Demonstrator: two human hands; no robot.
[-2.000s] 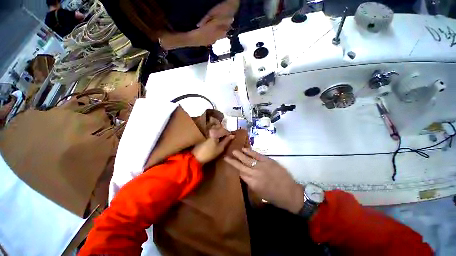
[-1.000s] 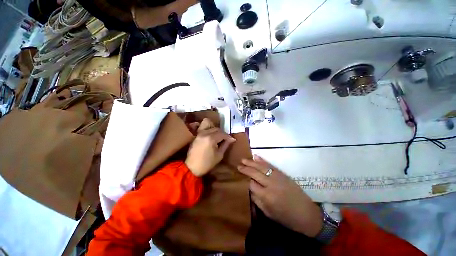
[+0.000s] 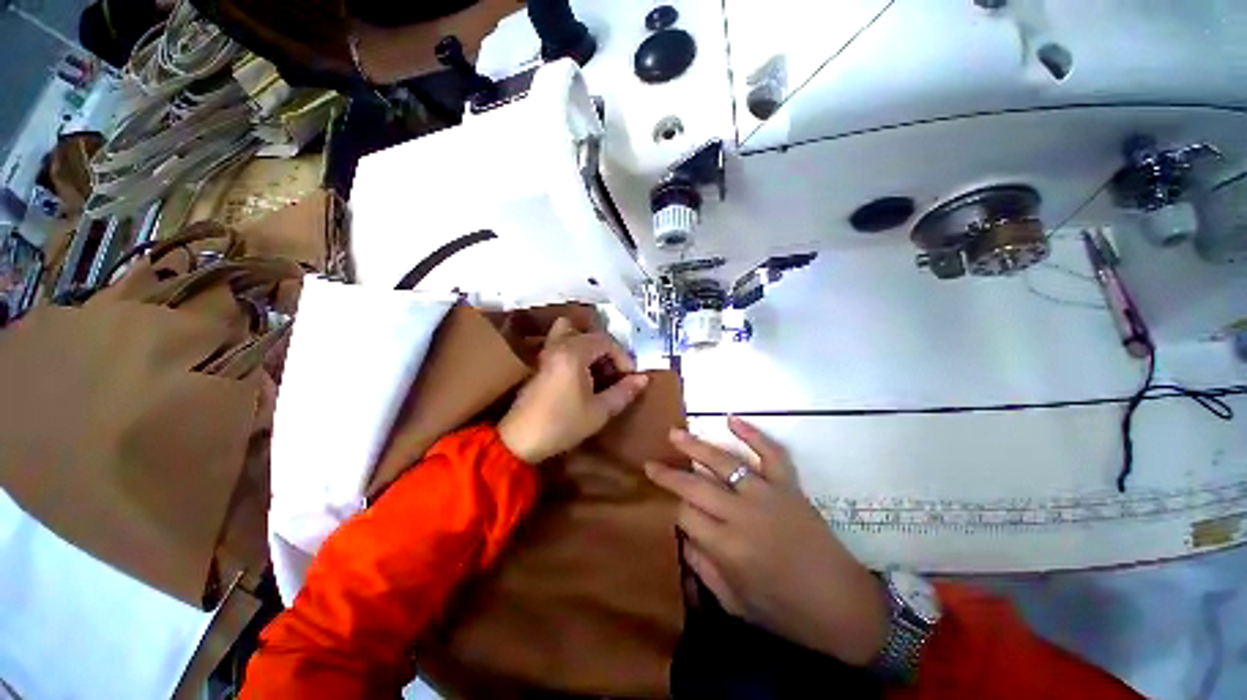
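Note:
A brown panel [image 3: 581, 574] with a white side [image 3: 358, 390] lies over the front of the sewing table and hangs down towards me. Its upper edge is close to the presser foot and needle [image 3: 670, 317]. My left hand [image 3: 564, 397] pinches a fold of the panel just below and left of the foot, thumb against fingers. My right hand [image 3: 766, 527] lies with spread fingers at the panel's right edge, its fingertips on the brown fabric. A ring and a wristwatch show on it.
The white machine head [image 3: 957, 151] spans the upper right. Pink-handled snips [image 3: 1124, 308] with dark cord lie on the bed. Brown and white panels [image 3: 130, 410] are piled at left, with strap bundles [image 3: 185, 116] behind. A person is partly visible opposite.
The view has moved closer to the machine. The panel's upper edge now sits slightly below the foot. My right hand's fingers have spread, and my left hand still pinches the fabric.

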